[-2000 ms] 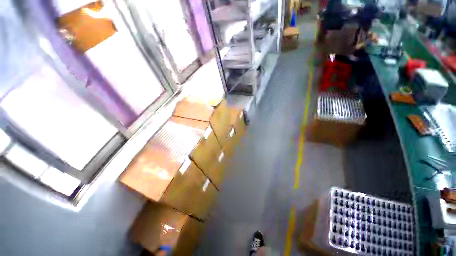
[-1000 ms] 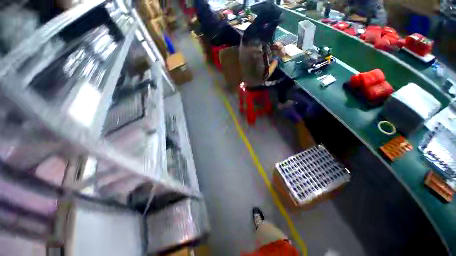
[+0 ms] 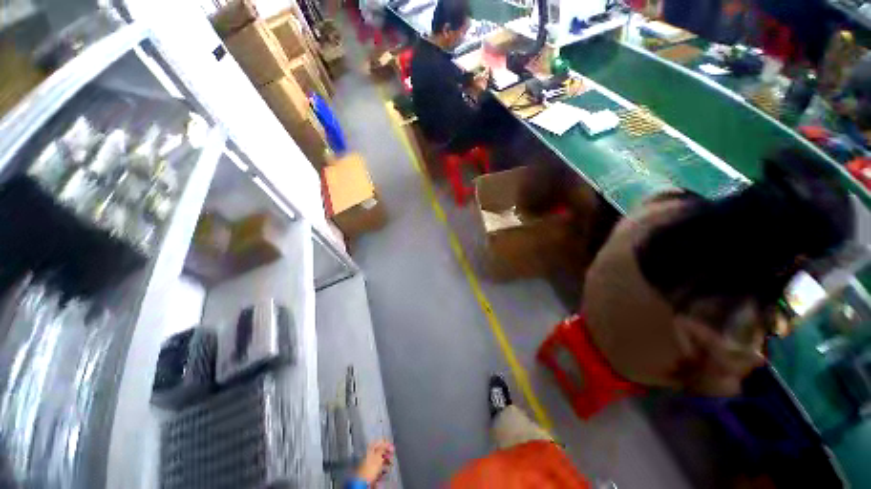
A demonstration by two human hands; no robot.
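My left hand is small and blurred at the bottom edge, with a bit of blue sleeve, beside the rack's foot. Its fingers are too unclear to tell their shape, and I see nothing held in it. My right hand is not in view. Something orange, perhaps clothing, lies at the bottom centre over my beige trouser leg. My dark shoe is on the grey floor, left of the yellow line.
A metal rack with bags and stacked trays stands at left. An open carton is on the floor ahead. At right, a person sits on a red stool at the green bench. Another person sits farther along.
The view has moved forward along the aisle, past the window, cartons and trays. The rack and seated people are nearer. My left hand has come into view at the bottom.
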